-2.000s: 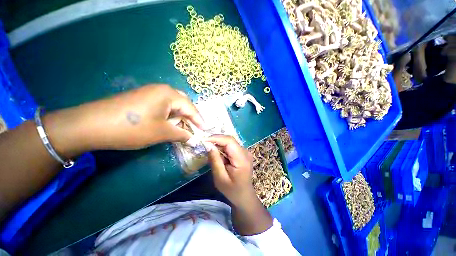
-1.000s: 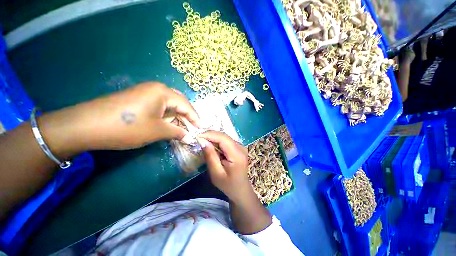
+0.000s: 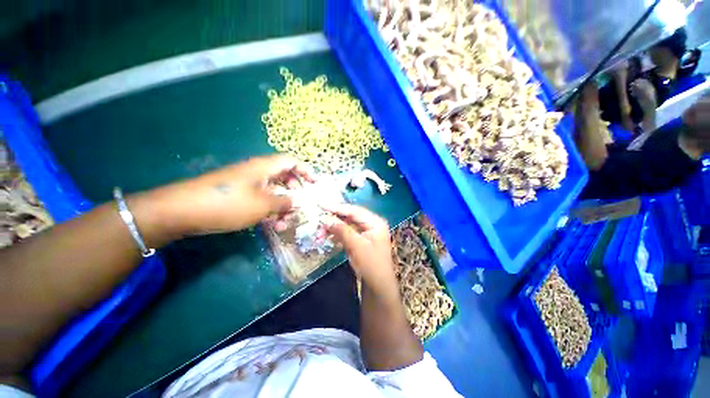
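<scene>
My left hand (image 3: 261, 190), with a bracelet at the wrist, reaches in from the left over a brown pad (image 3: 289, 260) in clear plastic. My right hand (image 3: 364, 235) is at the pad's right side, its fingers bent and white at the tips. The fingertips of both hands are close together over a white lump or smear (image 3: 313, 232). Blur and the fingers hide whether either holds a small part. A cream toy limb (image 3: 377, 181) lies on the green bench (image 3: 210, 288) just beyond. A loose heap of yellow-green rings (image 3: 319, 120) lies behind the hands.
A long blue tray (image 3: 467, 206) heaped with tan clawed limbs stands right of the rings. A green-rimmed bin (image 3: 447, 284) of tan parts sits below the bench edge. Blue crates stand left and lower right. People in black (image 3: 634, 167) are at upper right.
The view has shifted, showing more of the left crate and the people. My fingertips, earlier pinched together over a small pale piece, are slightly apart, and more of the white lump shows.
</scene>
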